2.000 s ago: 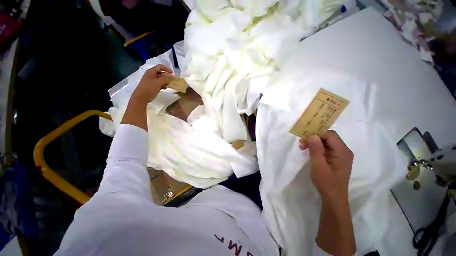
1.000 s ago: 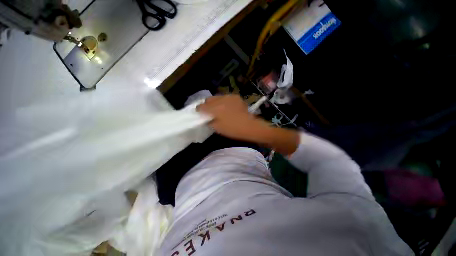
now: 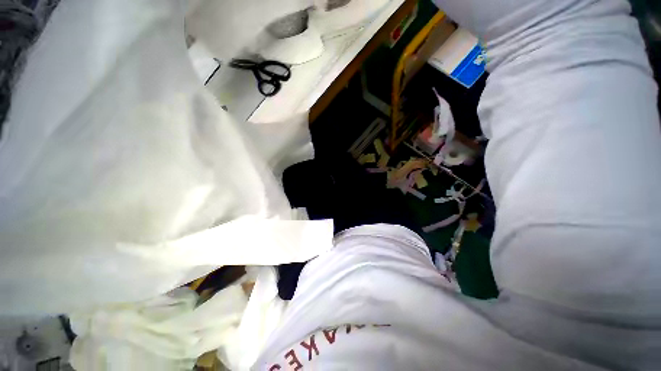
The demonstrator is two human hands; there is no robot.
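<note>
A large white garment panel [image 3: 138,159] fills the left side of the view, raised and spread over the table's edge, with a straight white strip [image 3: 239,243] near my lap. A heap of white to cream cloth [image 3: 159,333] lies below it. Black shears [image 3: 267,74] lie on the white table, right of the panel. The panel hides most of the sewing machine's bed. My right sleeve [image 3: 572,145] runs up the right side and out of the top edge; my right hand is out of the picture. My left hand is not visible.
The white table's front edge [image 3: 348,64] runs diagonally at the top. White pieces [image 3: 293,43] lie beyond the shears. A yellow bar [image 3: 398,80] and a blue-and-white box [image 3: 464,61] are below the table. Scraps [image 3: 409,174] litter the dark area below.
My right hand has left the panel and moved up out of the picture. The panel is now raised higher and covers the machine bed. The view has shifted slightly.
</note>
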